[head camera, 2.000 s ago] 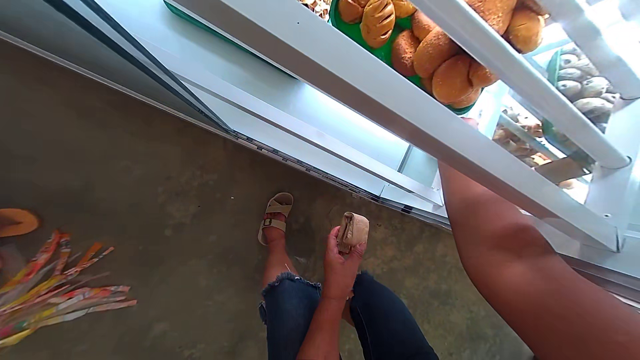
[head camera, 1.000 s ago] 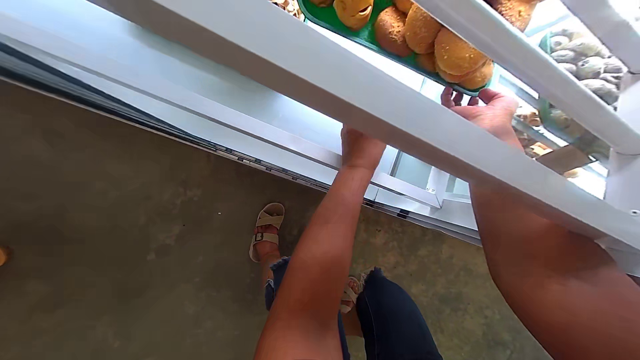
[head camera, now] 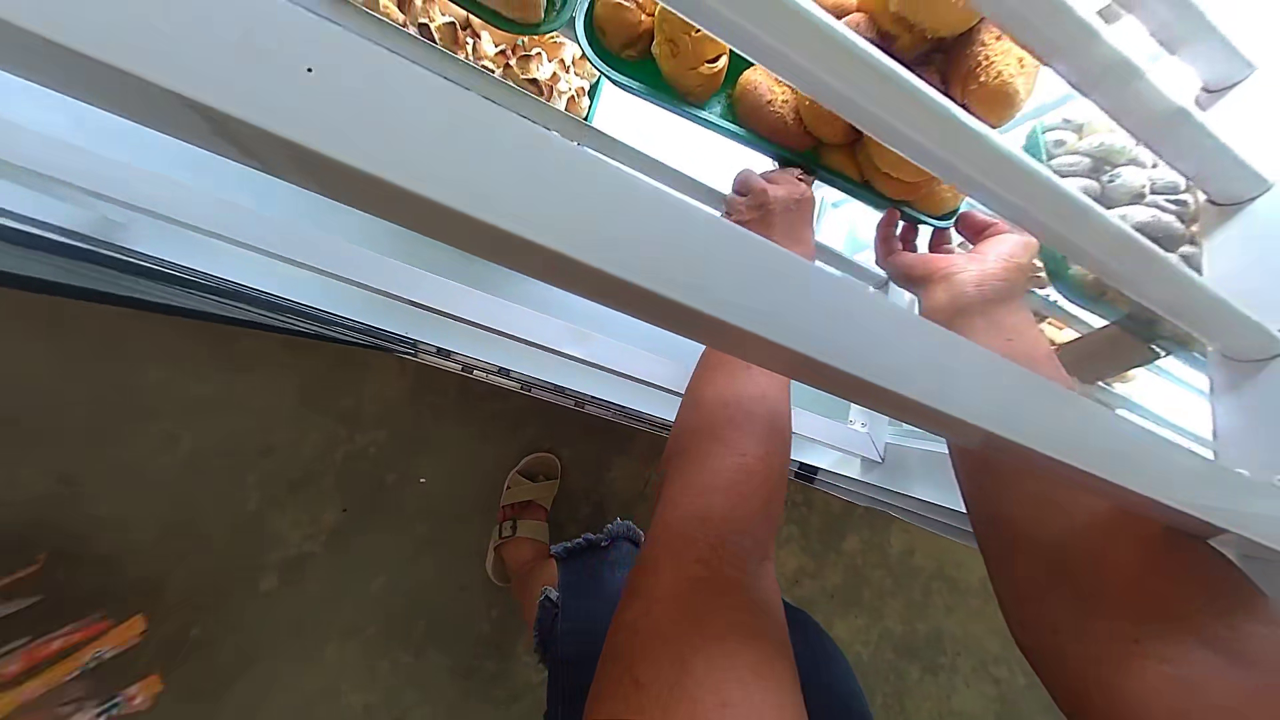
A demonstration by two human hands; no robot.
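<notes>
A green tray (head camera: 690, 112) holding several brown bread rolls (head camera: 768, 105) is on a shelf behind the white slats at the top. My left hand (head camera: 775, 205), its fingers curled, is at the tray's near edge; whether it grips the edge or something small is hidden. My right hand (head camera: 960, 260) is palm up at the tray's right end, with the fingertips against its rim and the thumb beside it. Both forearms pass beneath a wide white rail (head camera: 640, 255).
Small pastries (head camera: 520, 65) lie left of the tray. Whitish, powdery rolls (head camera: 1125, 180) fill another green tray at the right. A brown cardboard piece (head camera: 1108, 350) sits below them. White slats (head camera: 900, 95) cross above. Colourful packets (head camera: 75, 650) are at the lower left.
My left hand, low with a tan bundle two seconds ago, has moved up through the case to the tray's edge. My right hand, mostly hidden then, now shows at the tray's right end.
</notes>
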